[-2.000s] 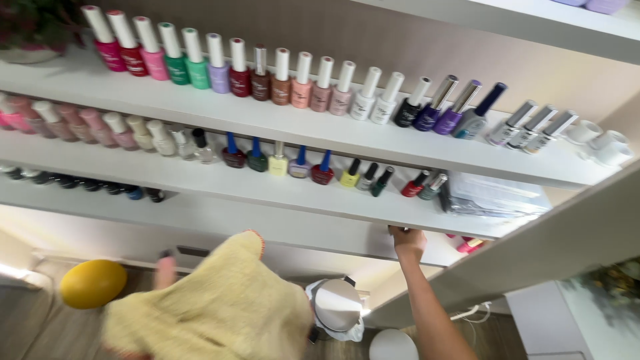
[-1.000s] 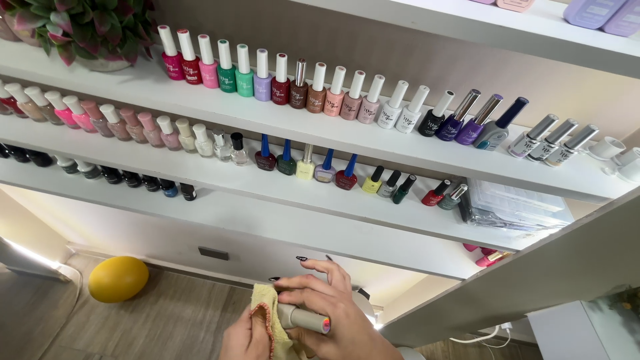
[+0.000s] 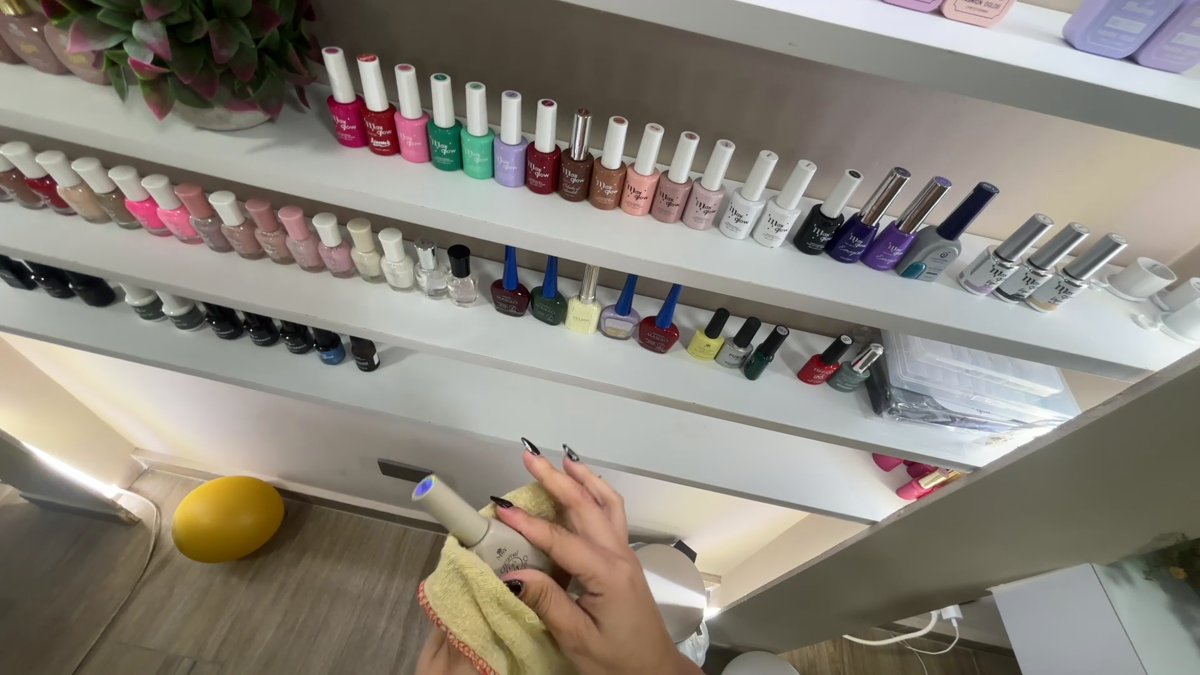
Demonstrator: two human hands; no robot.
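Note:
A grey nail polish bottle (image 3: 502, 546) with a long cap, blue on its end, is tilted up to the left in front of the shelves. My right hand (image 3: 591, 572) grips the bottle between thumb and index finger, its other fingers raised. A yellow cloth (image 3: 483, 605) with an orange-red stitched edge wraps the bottle's lower side. My left hand (image 3: 442, 656) is mostly hidden under the cloth, at the bottom of the view, and holds the cloth against the bottle.
Rows of nail polish bottles (image 3: 642, 178) stand on white shelves (image 3: 525, 398). A potted plant (image 3: 202, 47) is at upper left, clear plastic boxes (image 3: 975, 380) at right. Below are a yellow ball-like object (image 3: 228, 518), a round-lidded bin (image 3: 670, 586) and a grey upright panel (image 3: 937, 525).
Two seconds ago one hand was at the lower shelf and the cloth hung spread out. Now both hands are together at the bottle. Since one second ago the bottle's cap end has turned from right to upper left.

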